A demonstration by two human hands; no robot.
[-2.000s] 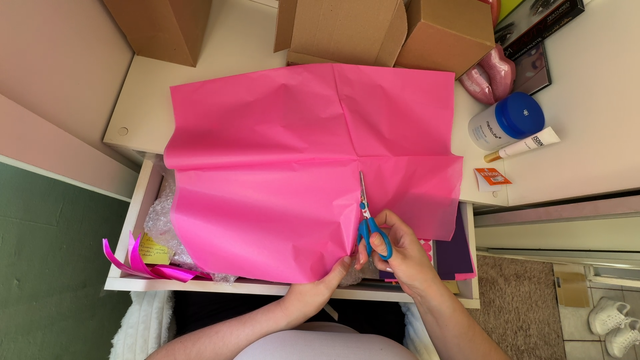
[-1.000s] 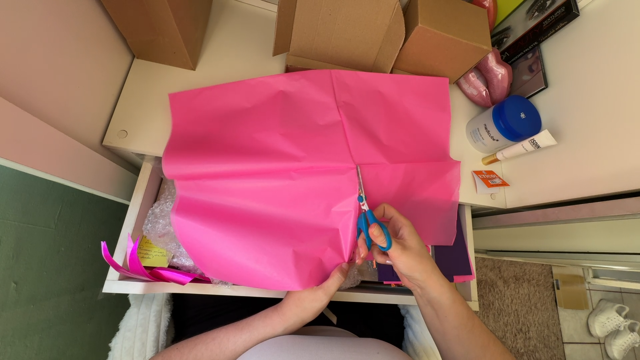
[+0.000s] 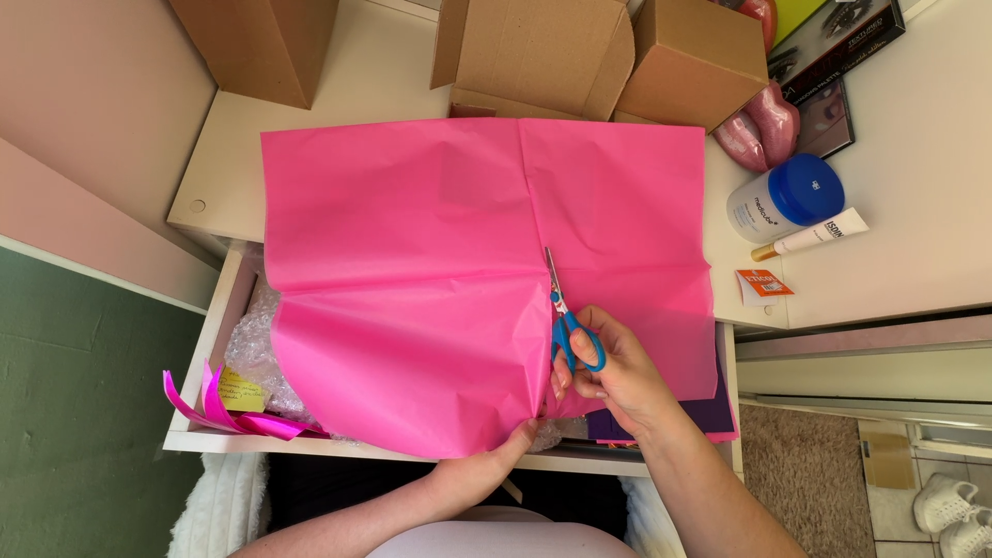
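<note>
A large sheet of pink tissue paper with crossing fold creases lies over the white desk top and the open drawer. My right hand has its fingers in the blue handles of a pair of scissors, whose blades point away from me near the middle of the sheet. The paper is cut from its near edge up to about the blades. With my left hand I pinch the near edge of the left part, just left of the cut. Part of the left fingers is hidden under the paper.
Bubble wrap, shiny magenta ribbon and a yellow note lie in the drawer's left side. Cardboard boxes stand behind the sheet. At the right are a blue-lidded jar, a tube and an orange-and-white card.
</note>
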